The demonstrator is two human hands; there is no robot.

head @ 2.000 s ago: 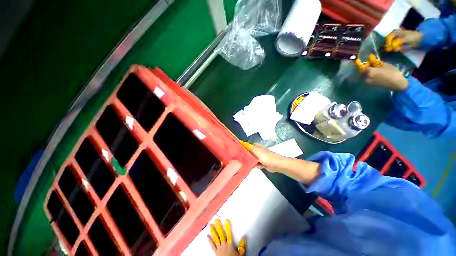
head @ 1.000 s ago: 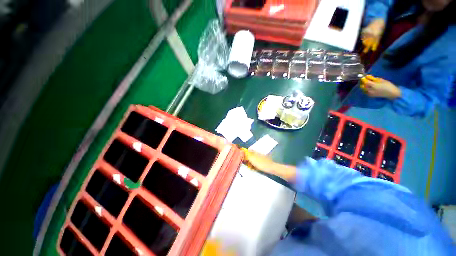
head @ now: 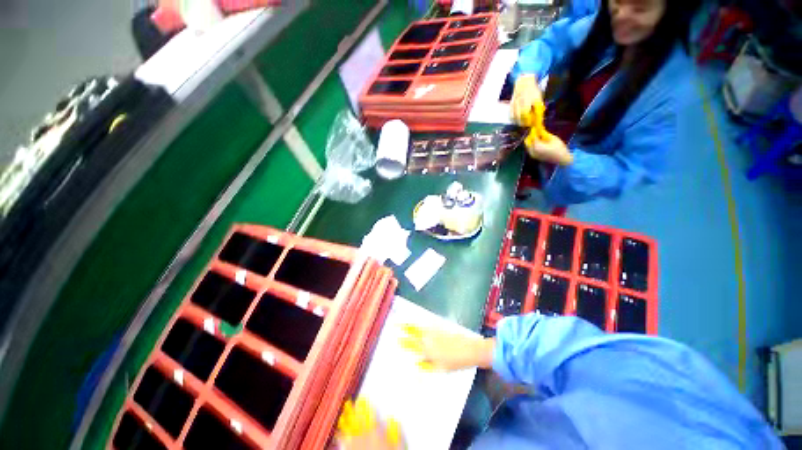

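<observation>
The red-orange foam tray (head: 208, 364) holds flat black phones in its pockets and tops a thick stack at the lower left. A white sheet (head: 409, 393) lies beside the stack. My right hand (head: 447, 347), blurred, with yellow-orange finger cots, is over the sheet's upper part, fingers apart and empty. My left hand (head: 369, 427) is at the bottom edge, partly cut off, beside the stack. Its cotted fingers are spread, with nothing seen in them.
White wipes (head: 425, 269) and a metal dish (head: 450, 235) with bottles lie beyond the sheet. A second phone tray (head: 573, 274) is at right. Farther off are a roll (head: 392, 149), plastic bag (head: 347, 167), film strip (head: 457, 152), tray stack (head: 418, 112) and a seated person (head: 607, 132).
My right hand has come off the stack's corner onto the white sheet. The view has swung up and right, showing the neighbour and more trays. The neighbour's hands have come together at the film strip.
</observation>
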